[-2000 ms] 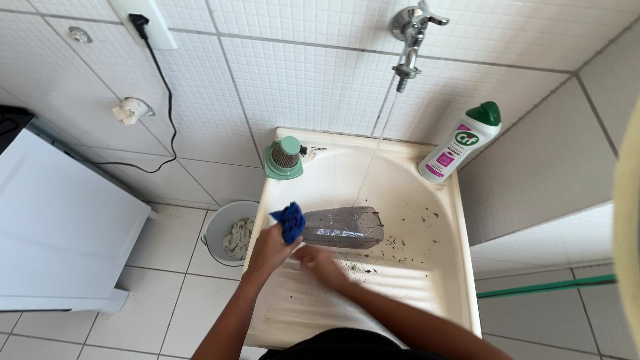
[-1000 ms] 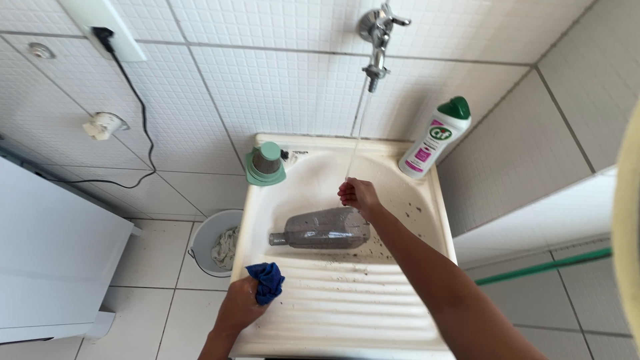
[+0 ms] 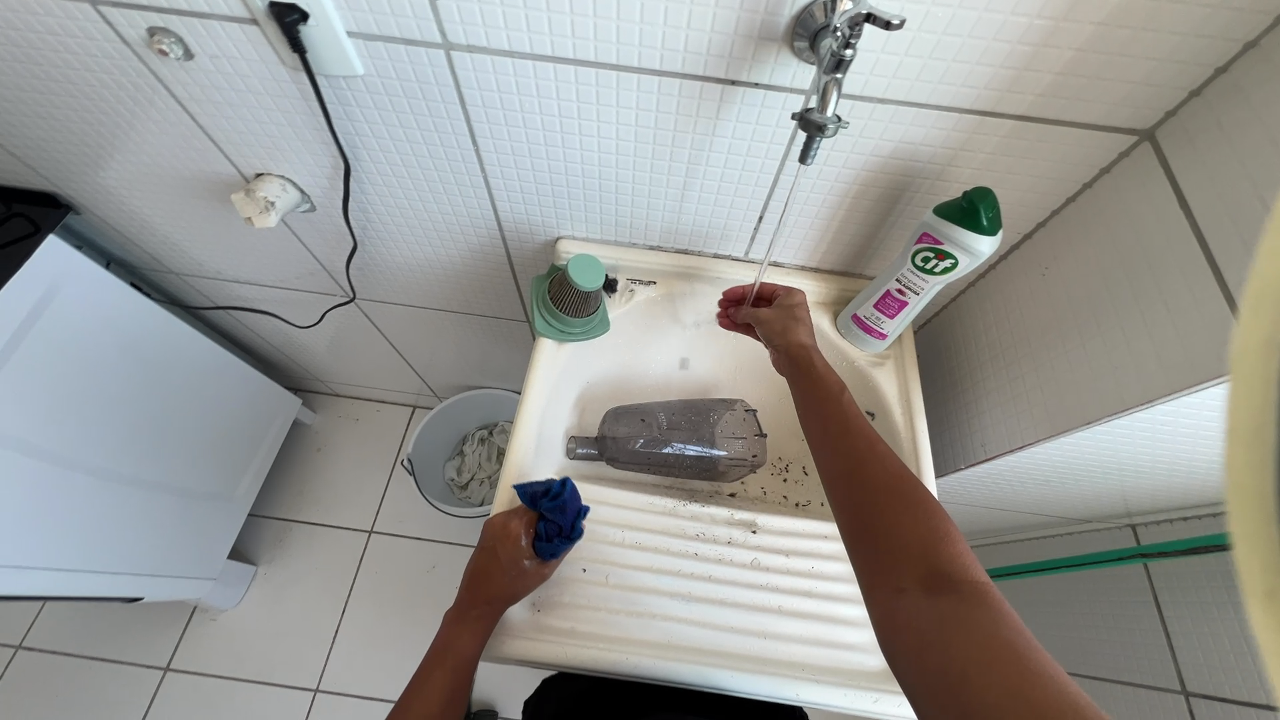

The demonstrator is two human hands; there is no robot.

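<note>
My left hand is closed around a crumpled blue cloth over the left edge of the laundry sink. A thin stream of water falls from the metal tap onto my right hand, which holds nothing; its fingers are slightly curled in the stream. In the basin, a smoky clear plastic container, like a vacuum dust container, lies on its side with its narrow neck to the left. Dark debris is scattered to its right. A green pleated filter stands on the sink's back left corner.
A Cif cleaner bottle leans at the back right corner. Left of the sink, a bucket on the floor holds pale cloths. A white appliance is farther left, below a hanging black cord. A green strip runs at right.
Two seconds ago both hands were by the container. My left hand with the cloth has moved to the sink's left edge; my right hand has moved up into the water stream.
</note>
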